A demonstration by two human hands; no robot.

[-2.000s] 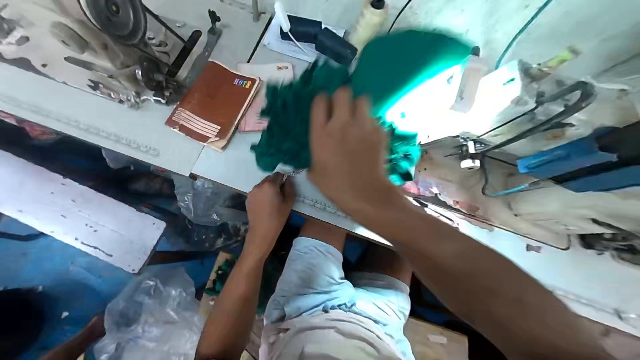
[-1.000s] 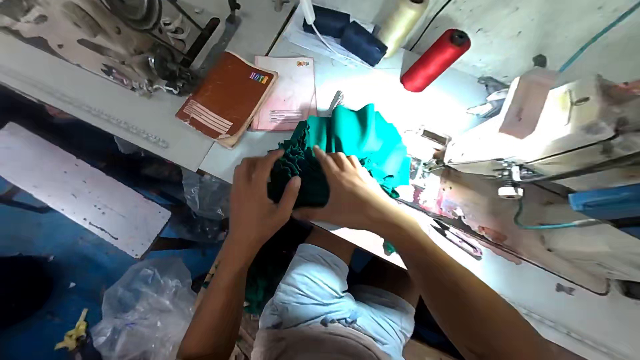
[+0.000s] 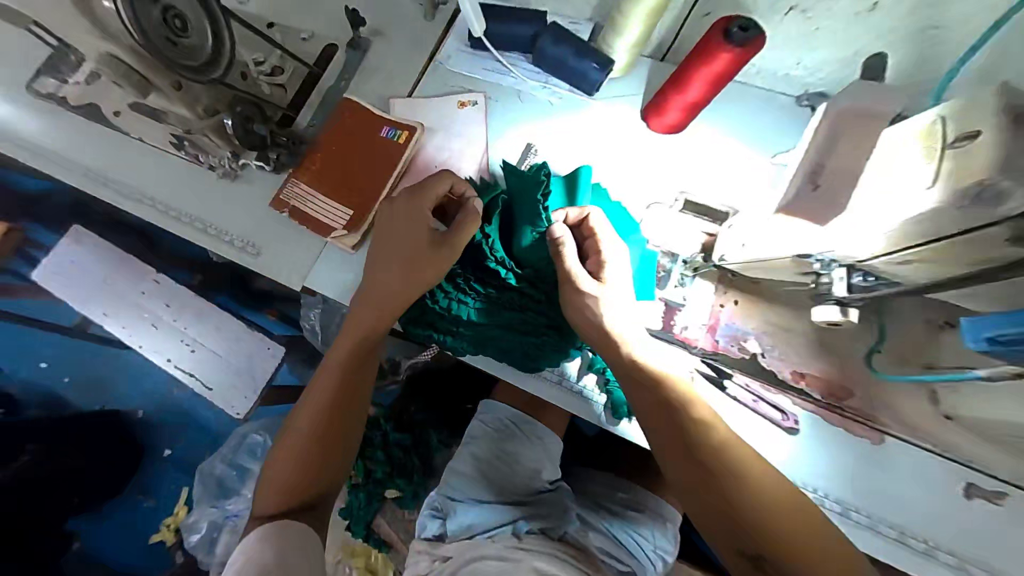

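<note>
A bunch of gathered green fabric (image 3: 496,304) lies at the front edge of the white sewing table, with smoother green folds behind it. My left hand (image 3: 432,232) pinches thumb and fingertips together at the fabric's upper left edge. On the other side my right hand (image 3: 588,264) grips a raised, ruffled fold between thumb and curled fingers. To the right, beside the smoother folds, is the lit needle area of a sewing machine (image 3: 832,280). The fabric's underside is hidden.
A brown notebook (image 3: 348,172) overlaps a pale booklet (image 3: 448,128) at left. Behind stand a red thread cone (image 3: 704,74), dark blue spools (image 3: 572,58) and a cream cone (image 3: 632,32). Thread snips (image 3: 752,400) lie at the right front; another machine (image 3: 200,80) is upper left.
The green fabric, held up and blurred two seconds ago, now rests on the table. Since one second ago my hands have moved apart, and a ruffled fold now stands up between them.
</note>
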